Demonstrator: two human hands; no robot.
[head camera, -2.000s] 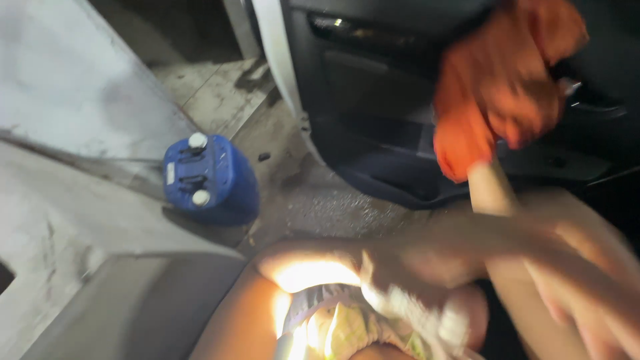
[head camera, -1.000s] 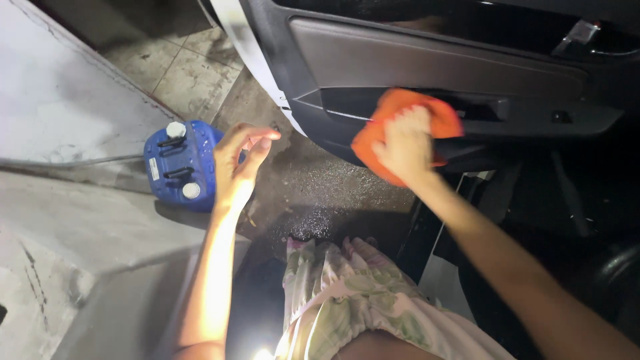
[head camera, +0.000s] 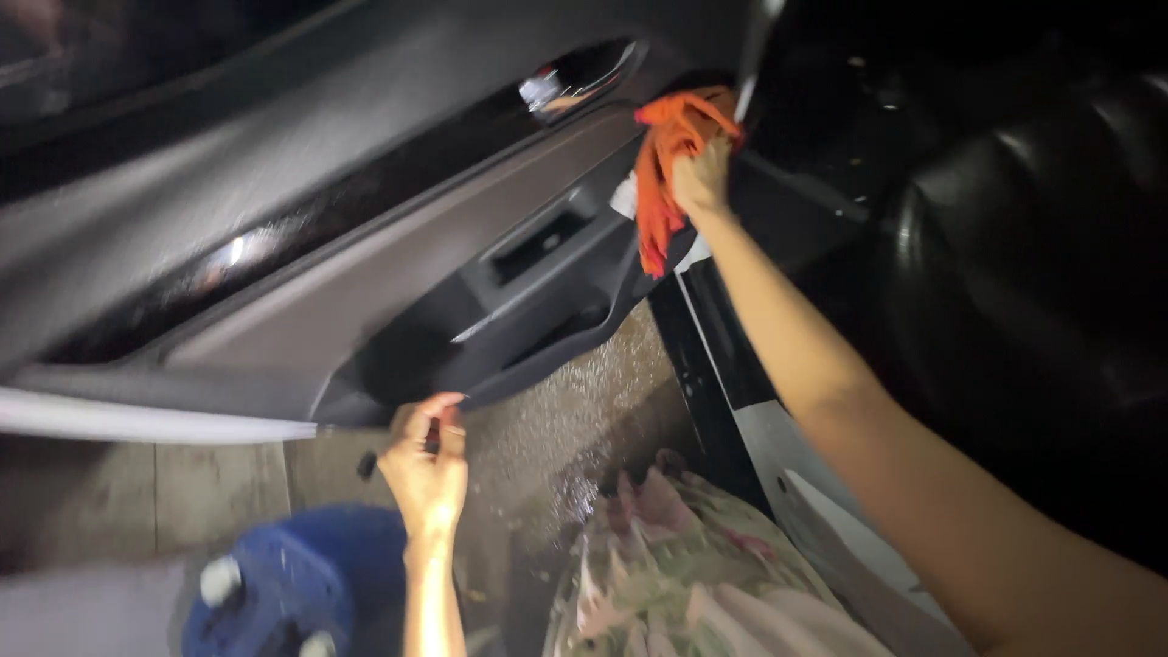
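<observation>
My right hand grips a bunched orange cloth against the hinge-side end of an open car door's inner panel. The cloth hangs down beside the door's lower trim and partly hides it. A chrome inner door handle lies just left of and above the cloth. My left hand is raised below the door's lower edge, fingers curled and apart, with nothing seen in it. Both hands are a little blurred.
A blue plastic jerrycan with white caps stands on the floor at lower left. A door sill and a dark, shiny seat are at right. The concrete floor looks wet. A white door edge juts in at left.
My right hand and the orange cloth have moved along the door panel, from its lower middle part to the end near the door handle. The view has turned and come closer to the door.
</observation>
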